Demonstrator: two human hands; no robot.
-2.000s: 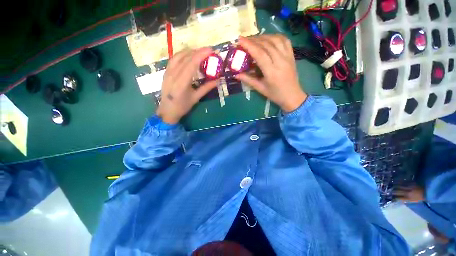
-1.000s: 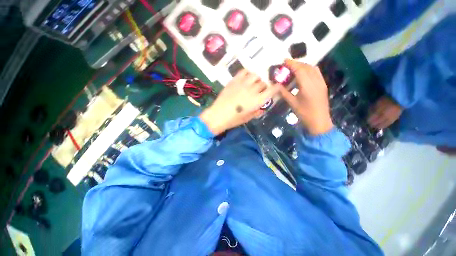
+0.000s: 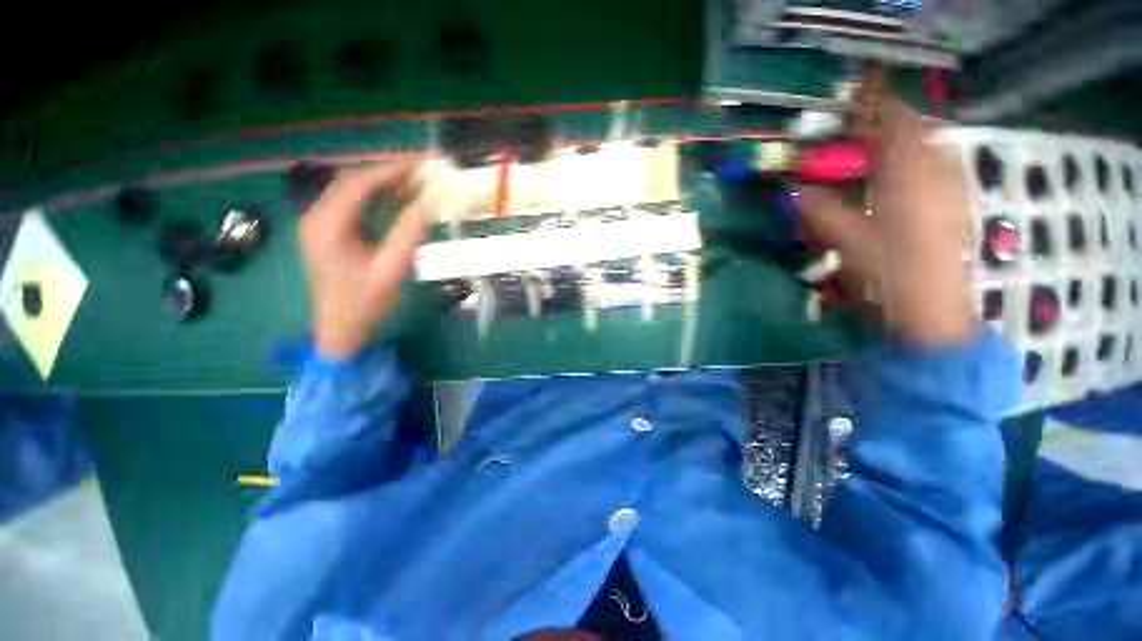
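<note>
My left hand [image 3: 357, 257] is over the green mat at the left end of the test fixture, fingers curved and apart, with nothing visible in it. My right hand [image 3: 920, 232] is blurred, between the fixture and the foam tray. A red-faced watch module [image 3: 833, 162] shows blurred between its fingers and thumb. The fixture's white front strip [image 3: 557, 246] has small black contact stations and tape tabs along its near side. The cream rear strip [image 3: 589, 182] lies behind it, crossed by a red strip, with dark modules at its left rear.
The foam tray [image 3: 1096, 257] stands at right, with red-faced modules in some pockets. Black modules [image 3: 188, 297] lie on the mat at left, beside a diamond-shaped card [image 3: 46, 294]. A grey power supply [image 3: 864, 31] is at the top right. Clear blister trays [image 3: 770, 432] show below the bench edge.
The view has swung back from the foam tray to the fixture. My hands have moved apart, the left to the fixture's left end. The red-faced module has left the tray area with my right hand.
</note>
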